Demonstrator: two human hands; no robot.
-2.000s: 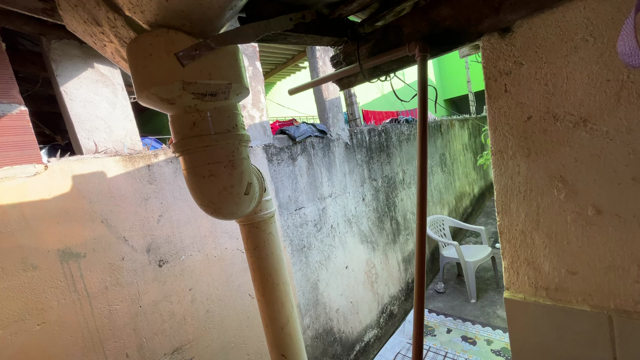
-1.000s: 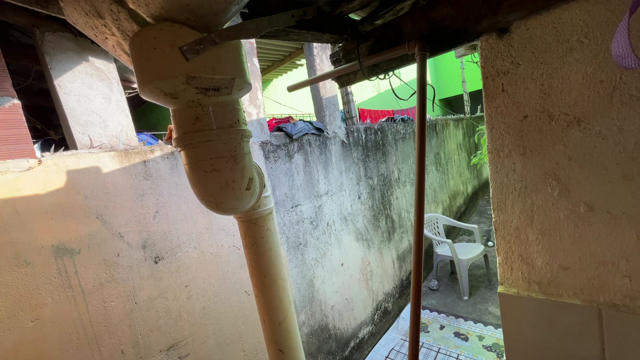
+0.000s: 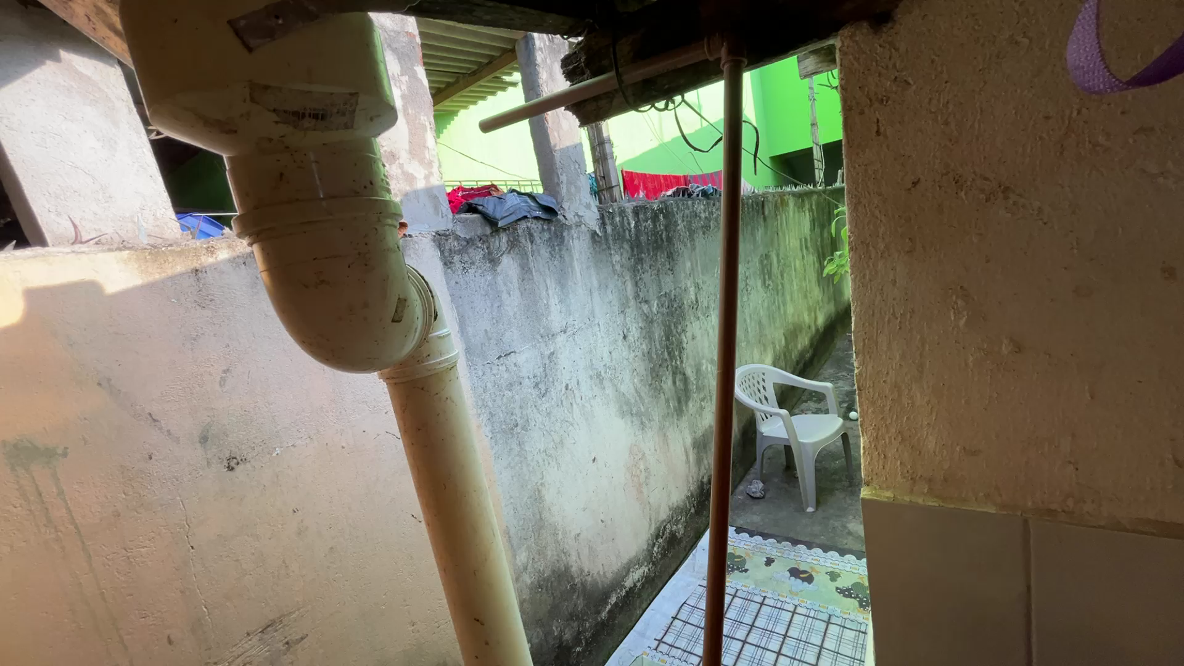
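Neither my left hand nor my right hand shows in the head view. Closest to the camera, a stained white plastic drainpipe (image 3: 453, 499) slants down from an elbow fitting (image 3: 338, 287) under the roof edge. A thin brown vertical pipe (image 3: 724, 351) stands right of it, and a short horizontal pipe (image 3: 601, 86) meets its top. What my hands hold or touch is hidden.
A mold-stained wall (image 3: 592, 370) runs back along a narrow passage. Clothes (image 3: 513, 207) lie on its top. A white plastic chair (image 3: 805, 425) stands beyond a patterned cloth (image 3: 786, 573). A rough wall (image 3: 1008, 259) with tiles (image 3: 943, 573) bounds the right; a purple strap (image 3: 1110, 69) hangs there.
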